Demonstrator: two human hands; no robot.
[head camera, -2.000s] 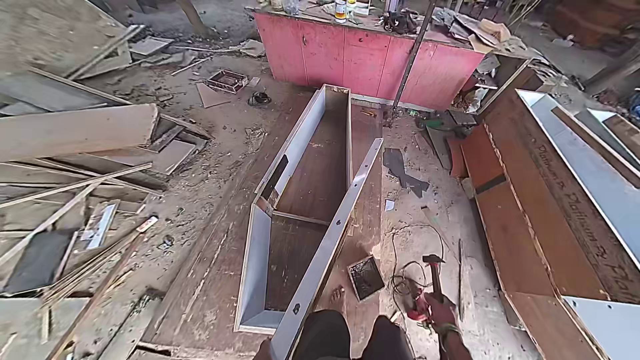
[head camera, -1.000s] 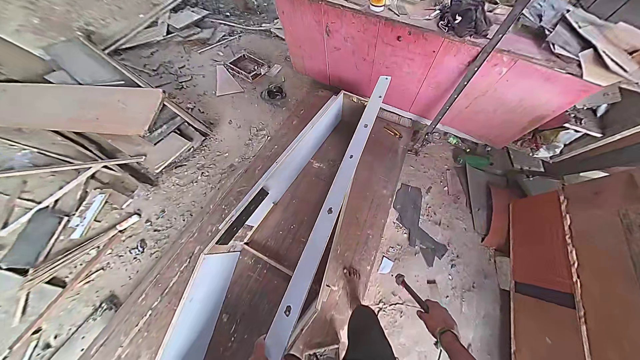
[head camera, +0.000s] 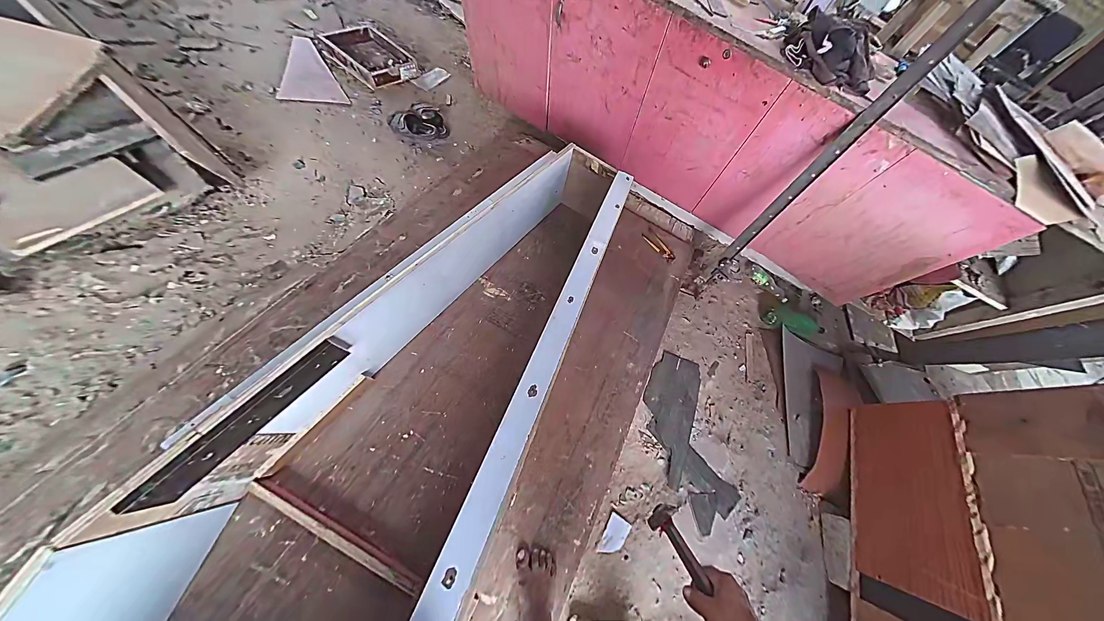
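My right hand (head camera: 720, 597) grips the handle of a hammer (head camera: 683, 545) at the lower right, its head pointing up and left over the dusty ground. A long narrow white strip (head camera: 532, 388) with several dark-ringed holes runs along the right side of an open coffin-shaped wooden box frame (head camera: 466, 259). The far end of the strip lies at the box's far right corner. A wooden crosspiece (head camera: 336, 535) spans the box near its lower part. My left hand is out of view. A bare foot (head camera: 536, 561) rests on the brown board to the right of the strip.
A pink panelled counter (head camera: 604, 78) stands beyond the box, with a dark metal pole (head camera: 849, 138) slanting before it. A yellow tool (head camera: 659, 247) lies on the brown board (head camera: 595, 379). Dark scraps (head camera: 677, 414), a green bottle (head camera: 792, 321) and brown panels (head camera: 914, 492) are at right.
The view has swung closer to the box. The strip's far end, past the box's far edge a second ago, now meets the far right corner. My left hand has left the view.
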